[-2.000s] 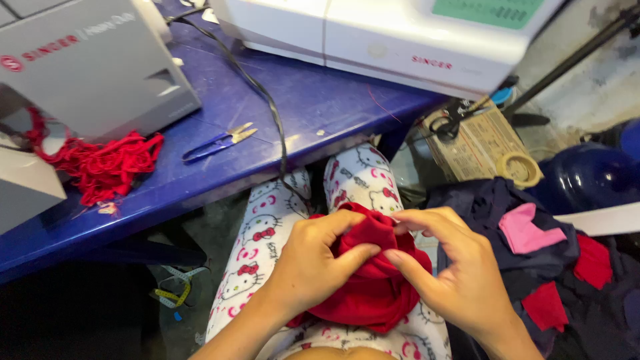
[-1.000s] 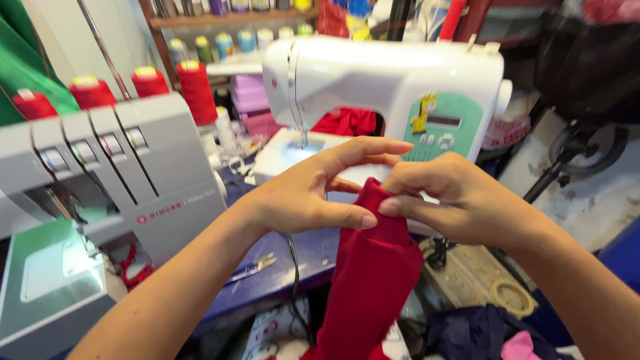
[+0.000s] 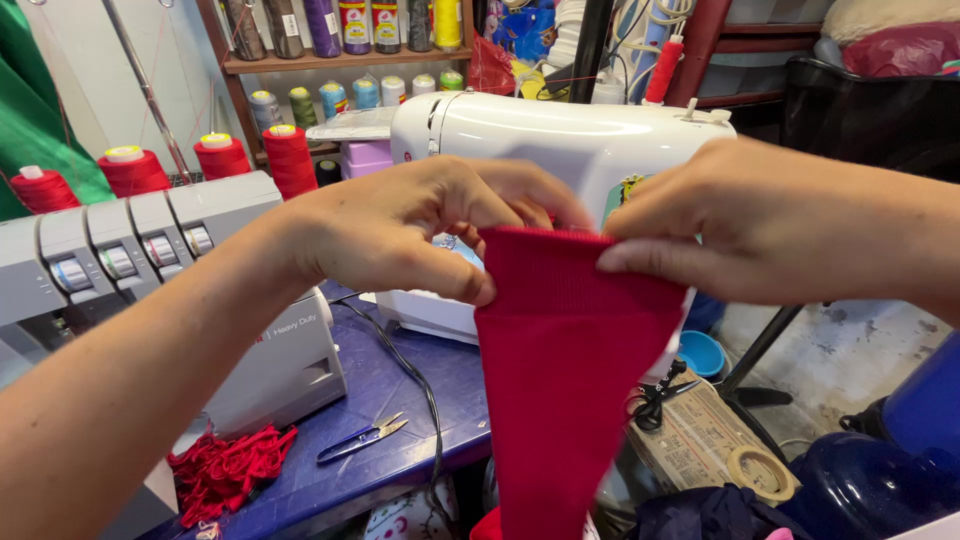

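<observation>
A red fabric piece with a ribbed band at its top edge hangs down between my hands toward my lap. My left hand pinches the band's left edge, thumb in front, with its other fingers behind the cloth and partly hidden. My right hand grips the top right of the band between thumb and fingers. Behind the hands stands a white sewing machine, its needle area mostly covered. A grey Singer overlock machine is at the left, with red thread cones behind it.
On the blue table lie thread snips, a black cable and a heap of red scraps. Black scissors and a tape roll rest on a cardboard box at the right. Thread spools fill a wooden rack.
Two seconds ago the red fabric was bunched over my lap; now it hangs raised in front of the white machine. Since one second ago my hands have spread its banded top wider. The view has tilted up.
</observation>
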